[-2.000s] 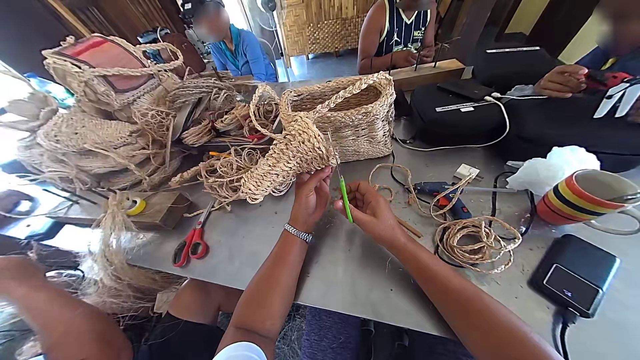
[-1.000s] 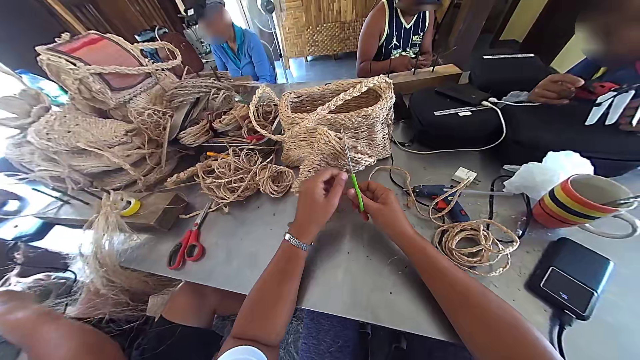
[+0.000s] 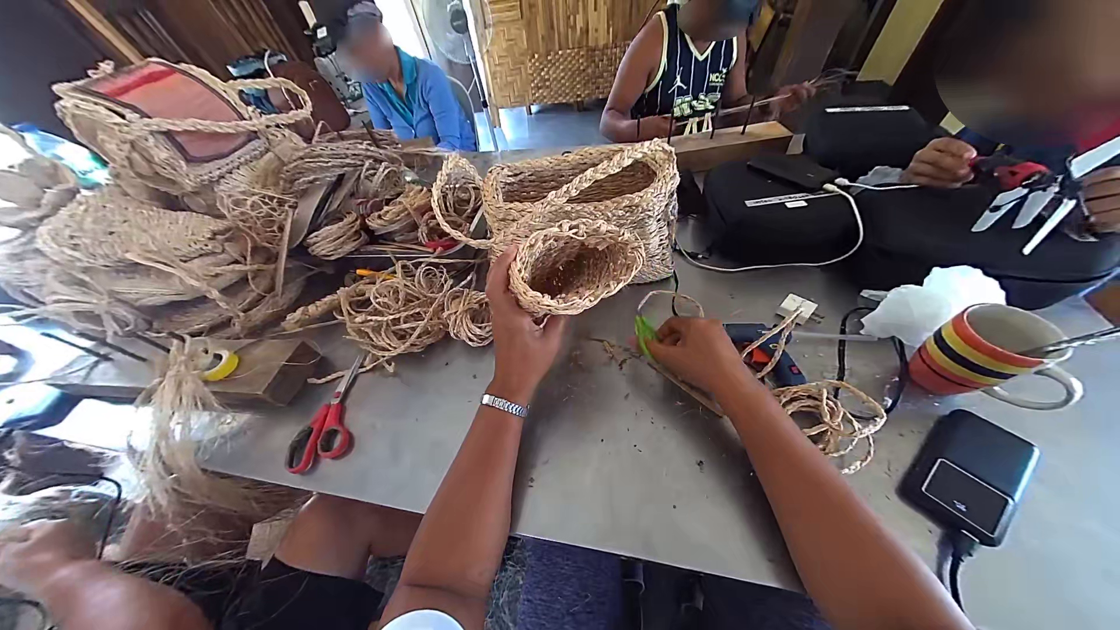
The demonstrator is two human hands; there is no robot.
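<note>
My left hand (image 3: pixel 525 337) grips a small woven fibre basket (image 3: pixel 577 267) by its left side, its round mouth facing me. Behind it stands a larger woven bag (image 3: pixel 647 223) with a braided handle. On the right, my right hand (image 3: pixel 696 350) is low over the table, closed on a green-handled tool (image 3: pixel 646 337); its blade is not visible. Red-handled scissors (image 3: pixel 322 437) lie left of my left wrist. A coil of braided cord (image 3: pixel 827 416) lies right of my right hand, beside a dark blue tool (image 3: pixel 779 359) partly covered by cord.
Tangled cord (image 3: pixel 394 306) and a heap of woven pieces (image 3: pixel 131 254) fill the left side. A striped mug (image 3: pixel 971 354), a power bank (image 3: pixel 969 477) and black cases (image 3: pixel 779 214) are at right. Several people sit around the table; one holds a red multi-tool (image 3: pixel 1019 175).
My left hand now holds the small basket with its mouth toward me. My right hand has moved away from it, rightward and down to the table, with the green-handled tool.
</note>
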